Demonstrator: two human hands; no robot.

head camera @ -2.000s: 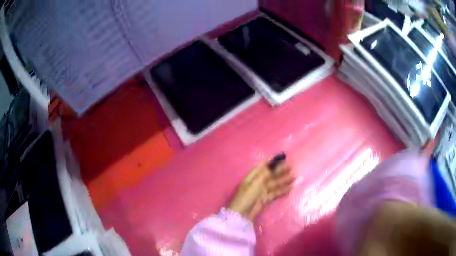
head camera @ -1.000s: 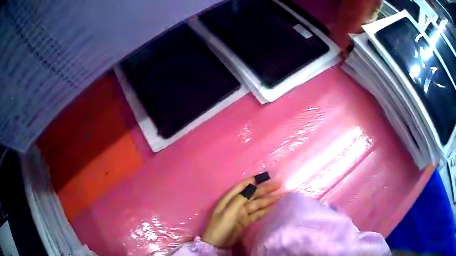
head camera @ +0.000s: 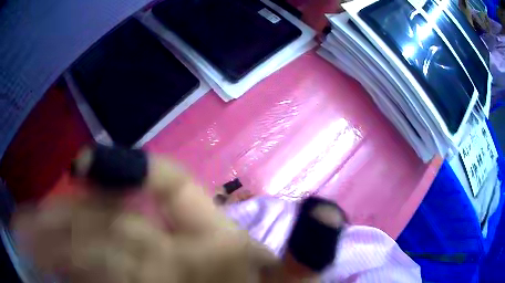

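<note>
A large blurred hand, apparently my right hand point(head camera: 183, 221), is very close to the camera at the lower left, with black caps on two fingertips. I cannot tell whether it holds anything. Only a few fingertips of my left hand point(head camera: 238, 192), one with a black cap, show beyond it above the bench. The rest is hidden by the near hand and a pink striped sleeve point(head camera: 365, 251). A black tablet panel point(head camera: 135, 80) on a white sheet lies at the upper left. A second black panel point(head camera: 227, 41) with a small white label lies beside it.
A tall stack of white sheets point(head camera: 382, 91) with a glossy black panel point(head camera: 421, 61) on top stands at the right. Pink-red film point(head camera: 277, 132) covers the bench. A blue bin point(head camera: 443, 221) with a handwritten sign point(head camera: 477, 157) is at the right edge. A record sheet point(head camera: 61, 50) rises upper left.
The view has shifted right, so panels and stack appear farther left. A capped hand has come up close to the camera. My left hand, fully seen earlier, is now mostly covered.
</note>
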